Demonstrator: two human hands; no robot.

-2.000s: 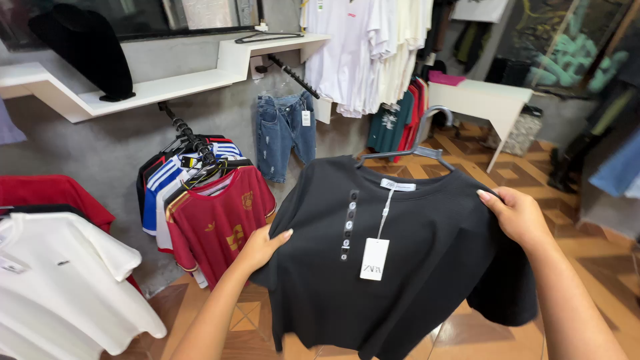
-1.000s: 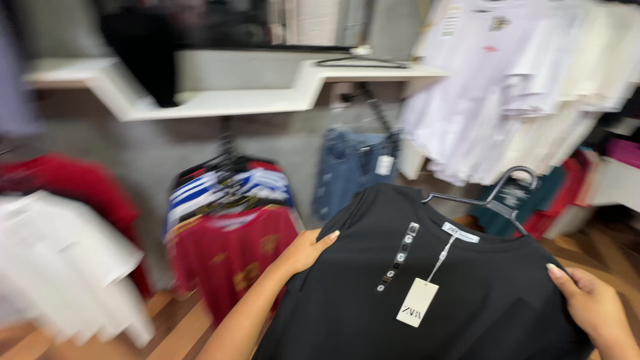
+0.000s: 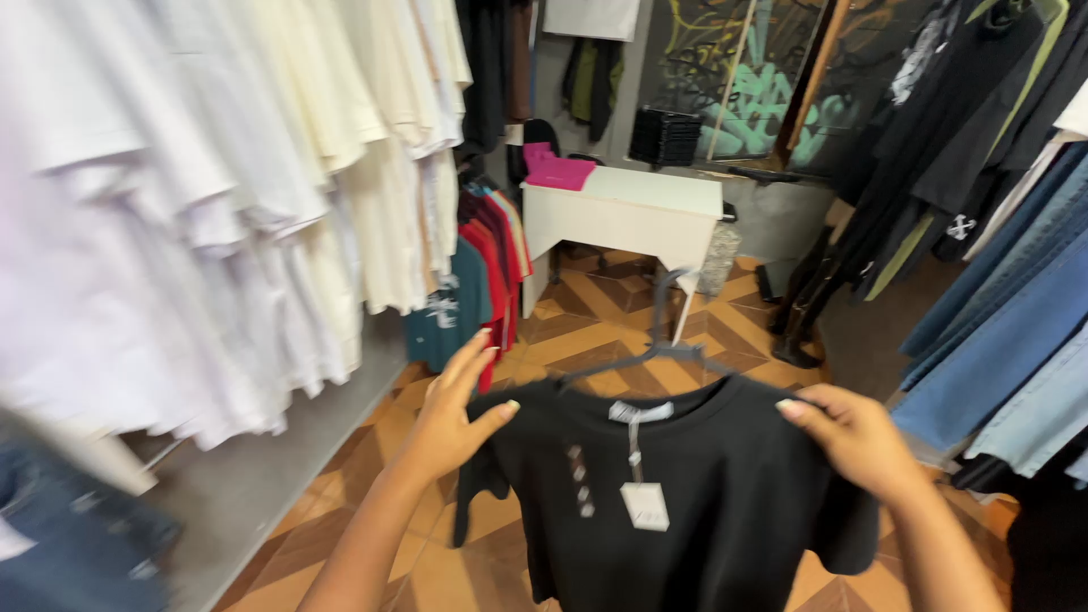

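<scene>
A black T-shirt (image 3: 680, 476) hangs on a dark plastic hanger (image 3: 659, 340) in front of me, with a white paper tag (image 3: 645, 507) dangling from its neckline and a size strip stuck to its chest. My right hand (image 3: 858, 438) grips the shirt's shoulder at the right. At the opposite shoulder is my left hand (image 3: 459, 416), its fingers spread and raised, the thumb close to the fabric; whether it still touches the cloth is hard to tell. The hanger's hook rises free above the collar, and neither hand is on it.
White and cream shirts (image 3: 238, 187) hang at left, above blue denim (image 3: 76, 527). Red and teal shirts (image 3: 455, 297) hang beyond them. A white desk (image 3: 625, 212) bears a folded magenta garment (image 3: 561, 172). Jeans (image 3: 1011, 289) and black clothes (image 3: 943, 127) hang at right, near black boots (image 3: 799, 314).
The view has swung right, toward the desk. My left hand's fingers, closed on the shirt's shoulder before, have lifted and spread. My right hand keeps hold of the shirt.
</scene>
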